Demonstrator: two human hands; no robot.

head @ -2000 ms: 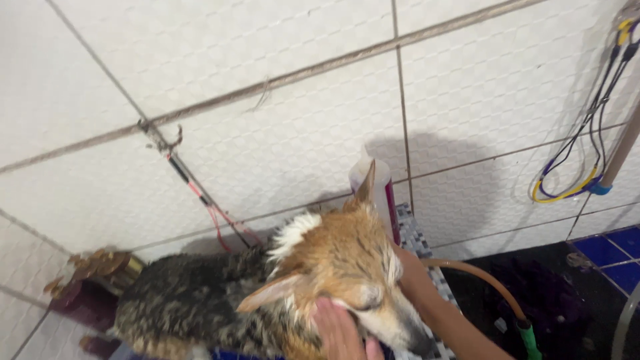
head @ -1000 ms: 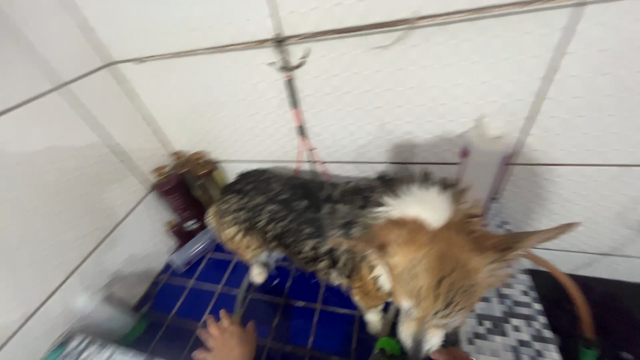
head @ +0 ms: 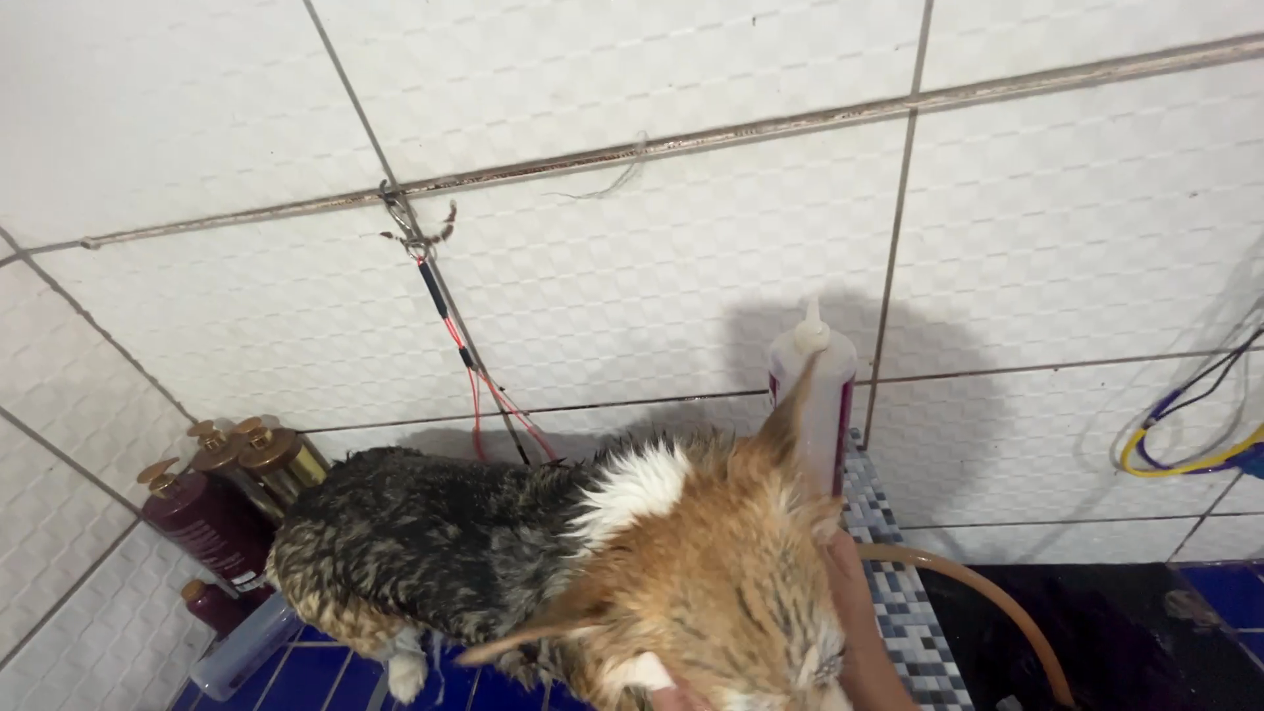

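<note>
A wet dog (head: 711, 573) with a tan head, a white neck patch and a dark back stands on blue tiles, its head nearest the camera. My right hand (head: 851, 602) lies against the side of its head, below the upright ear; its fingers are mostly hidden by the fur. My left hand (head: 676, 695) touches the dog's cheek at the bottom edge, with only a small part in view. A red cord loop (head: 477, 395) hangs from a metal hook on the wall rail behind the dog's back. Behind the ear is a white squeeze bottle (head: 815, 415) with a nozzle.
Several pump bottles (head: 212, 523) stand in the left corner, beside a clear bluish container (head: 245, 647). An orange hose (head: 987, 592) curves over the mosaic-tiled ledge (head: 904, 602) at right. A yellow and blue cord loop (head: 1175, 464) hangs by the white tiled wall.
My left hand was spread over the blue tiles a second ago and is now at the dog's cheek. The view has swung up and to the right.
</note>
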